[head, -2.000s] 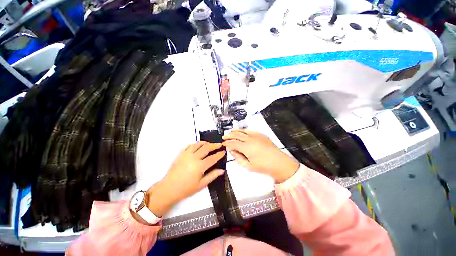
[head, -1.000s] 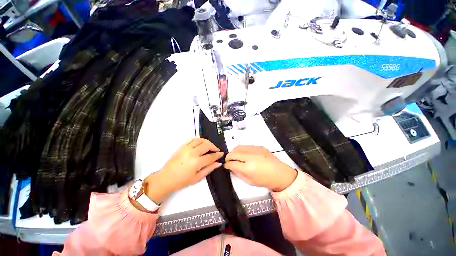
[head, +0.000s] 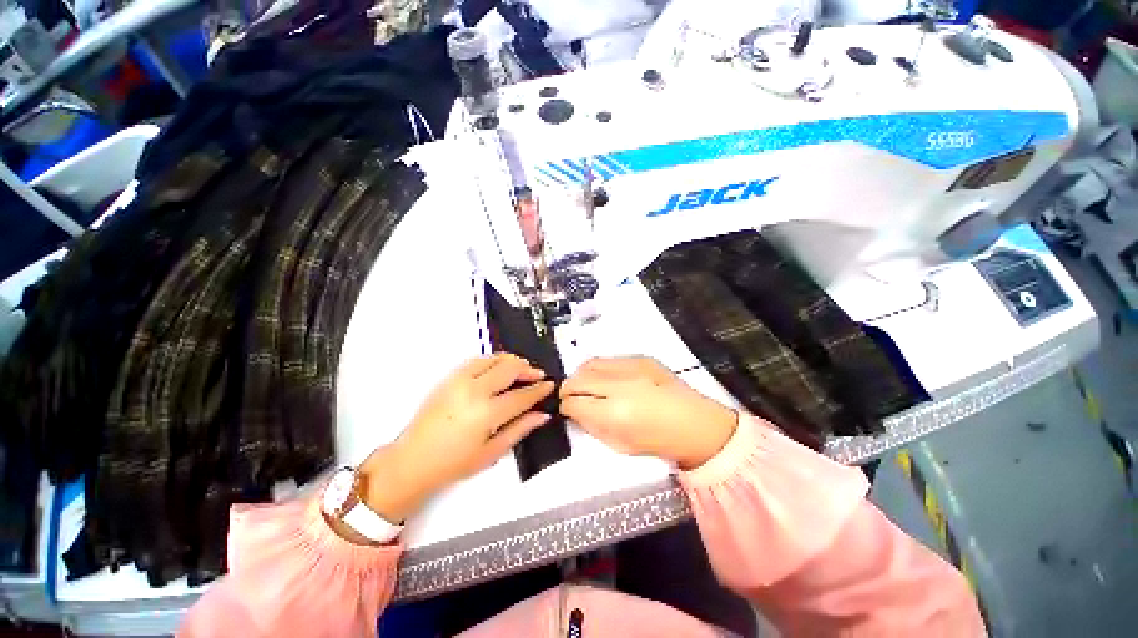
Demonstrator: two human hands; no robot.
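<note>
A narrow black strip (head: 543, 451) lies on the white table, running from under the presser foot (head: 544, 314) of the sewing machine (head: 799, 156) toward me. Its near end lies short of the table's front edge. My left hand (head: 481, 405) and my right hand (head: 637, 405) meet at the strip just in front of the foot, with fingertips pinching its right edge. The part under the fingers is hidden.
A large fanned bundle of plaid strips (head: 287, 299) covers the left side. Dark cloth (head: 312, 94) is heaped behind it. A small stack of plaid strips (head: 749, 330) lies under the machine arm. A control panel (head: 1023, 285) is at the right. The ruler-marked edge (head: 537, 545) runs along the front.
The strip has moved forward under the foot; its near end, which hung over the front edge, now lies on the table. Both hands remain close in front of the foot.
</note>
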